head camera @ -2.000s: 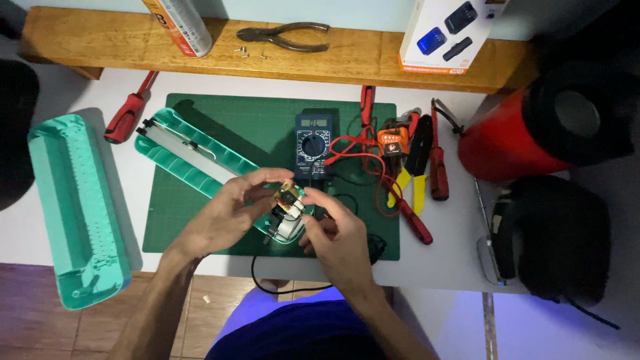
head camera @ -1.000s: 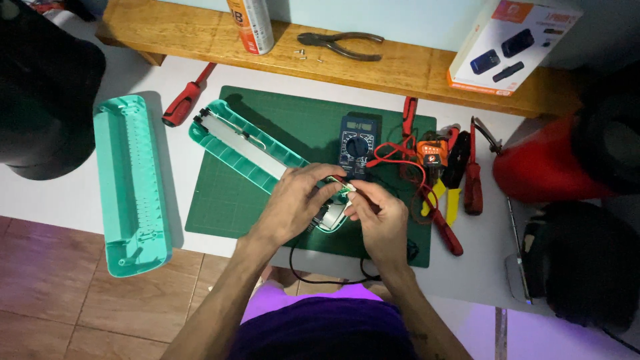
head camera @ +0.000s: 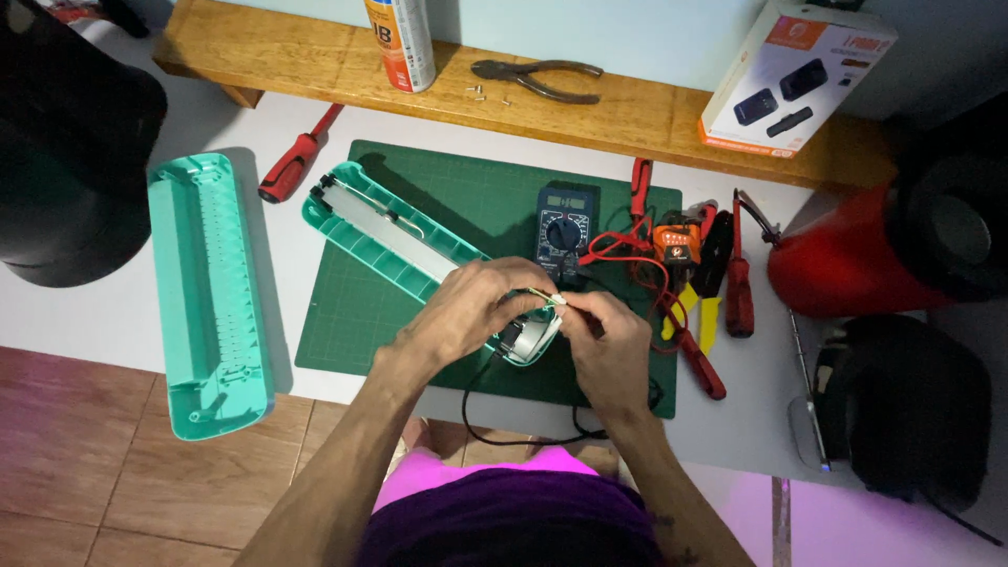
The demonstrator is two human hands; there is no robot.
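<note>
Over the lower end of an open teal plastic housing [head camera: 378,236], my left hand [head camera: 480,303] pinches the edge of a small circuit board [head camera: 542,295]. My right hand [head camera: 610,339] grips a small white connector [head camera: 558,300] at the board's right side; its fingertips almost meet those of the left. Beneath the hands, a rounded part [head camera: 529,339] with white wires shows in the housing. The housing lies slantwise on a green cutting mat [head camera: 441,173]. A digital multimeter [head camera: 564,228] rests just behind the hands. A black cable [head camera: 472,421] runs from the housing's lower end.
On the left lie a teal cover [head camera: 209,299] and a red screwdriver [head camera: 291,165]. Red test leads [head camera: 614,244], an orange device [head camera: 677,242] and a second red screwdriver [head camera: 739,295] are on the right. Pliers [head camera: 539,79], screws [head camera: 476,90], a spray can [head camera: 402,43] and a box [head camera: 795,79] occupy the wooden shelf.
The circuit board, earlier turned with its components showing, is now seen nearly edge-on between my hands. The view has shifted left.
</note>
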